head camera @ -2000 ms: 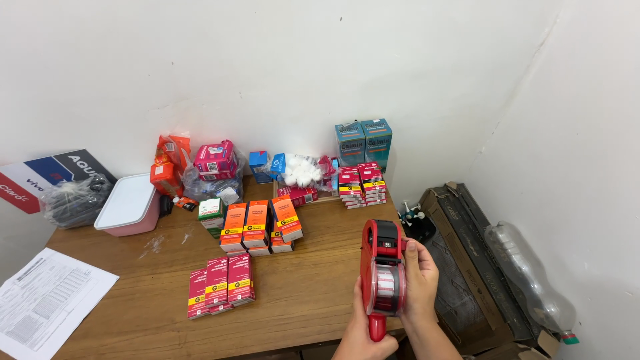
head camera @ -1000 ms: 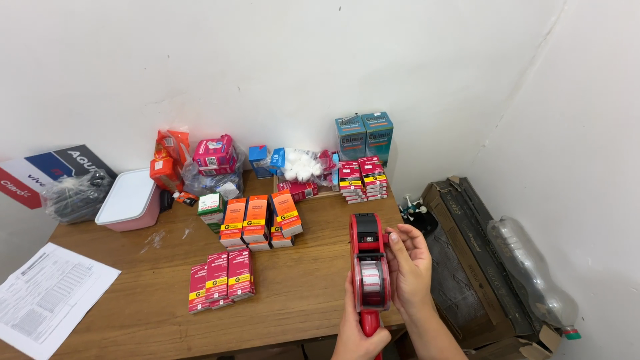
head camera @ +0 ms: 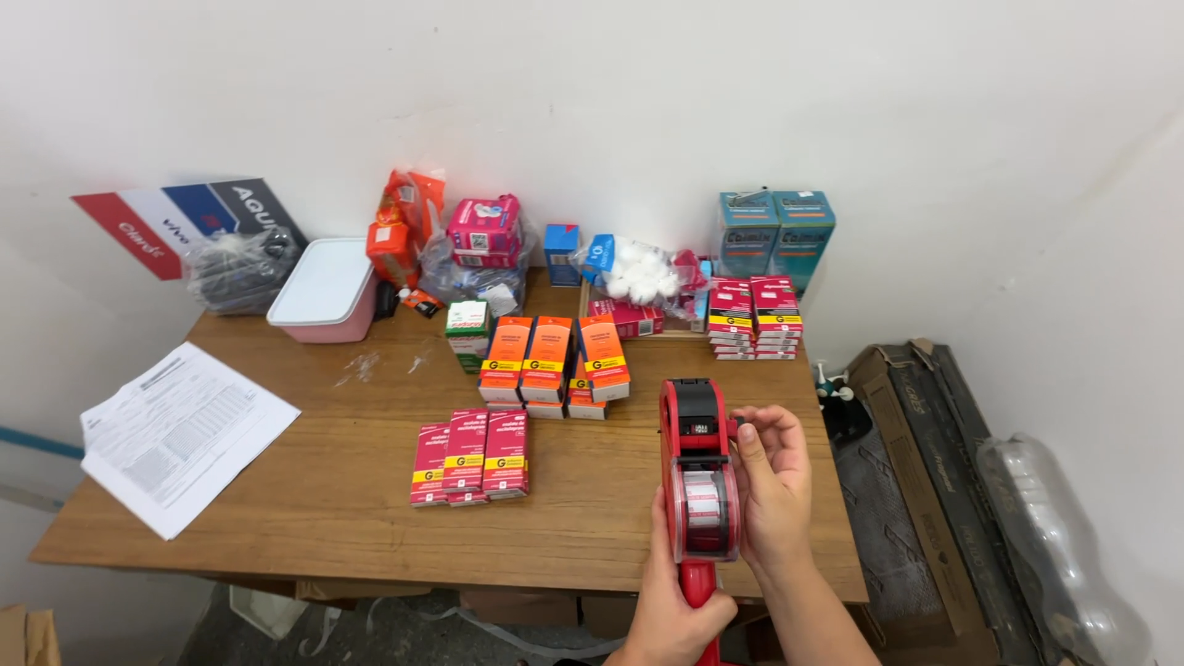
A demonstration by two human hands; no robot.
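Note:
A red and black price labeling gun (head camera: 700, 490) with a label roll under its clear cover is upright over the right part of the wooden table (head camera: 592, 518). My left hand (head camera: 671, 597) is closed around its red handle. The thumb and index finger of my right hand (head camera: 772, 481) pinch a small knob on the gun's right side. Left of the gun lie magenta medicine boxes (head camera: 472, 453), with stacked orange medicine boxes (head camera: 546, 356) behind them. More red medicine boxes (head camera: 754, 314) are stacked beyond the gun.
Teal boxes (head camera: 775, 231), a bag of cotton balls (head camera: 638, 268), pink packages (head camera: 486, 227) and a pink tub with a white lid (head camera: 324, 287) stand along the wall. Printed papers (head camera: 185, 435) lie at left. Flattened cartons (head camera: 934, 490) and a clear plastic bottle (head camera: 1064, 546) are at right.
My right hand has shifted from along the gun's right side up to the small knob near its number window. The left hand has kept hold of the handle.

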